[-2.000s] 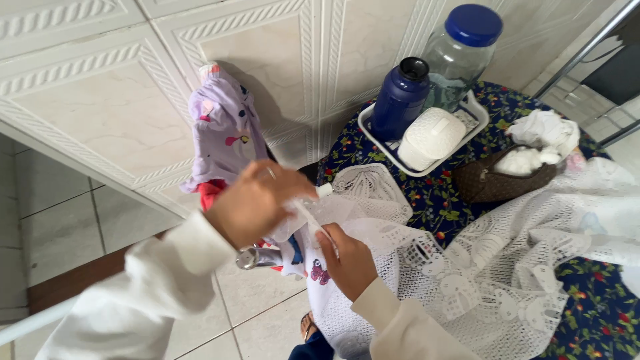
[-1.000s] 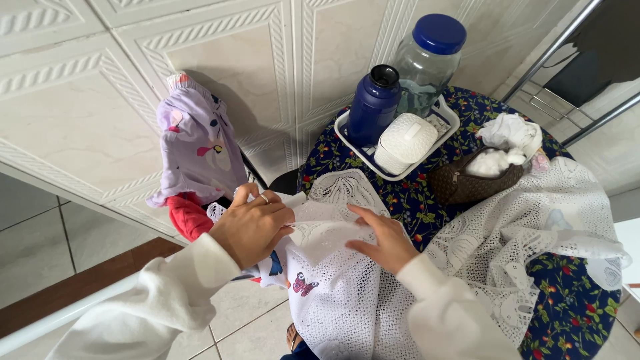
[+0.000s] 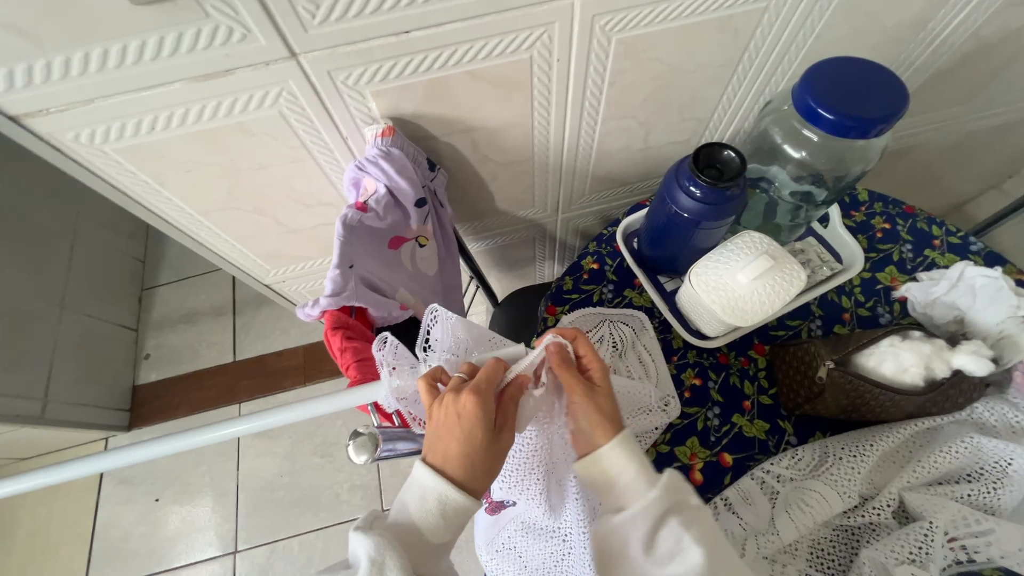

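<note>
A white rod point(image 3: 264, 424) runs in from the left edge, and its end passes into a white lace curtain point(image 3: 544, 472). My left hand point(image 3: 472, 416) grips the gathered lace around the rod; a ring is on one finger. Close to its right, my right hand point(image 3: 580, 388) pinches the scalloped edge of the lace near the rod's end. More lace hangs below both hands, with a butterfly figure point(image 3: 498, 506) showing beside my left wrist. Another part of the lace point(image 3: 864, 480) lies over the table at the lower right.
The round table has a dark blue patterned cloth point(image 3: 728, 400). On it are a white tray point(image 3: 712, 340) with a blue thermos point(image 3: 692, 212), a white lidded container point(image 3: 740, 280) and a glass jar point(image 3: 832, 144), plus a brown zippered pouch point(image 3: 800, 380). Clothes point(image 3: 392, 232) hang on a chair by the tiled wall.
My right hand was off the lace with its fingers spread one second ago and now pinches its edge. Gathered lace now shows on the rod left of my left hand.
</note>
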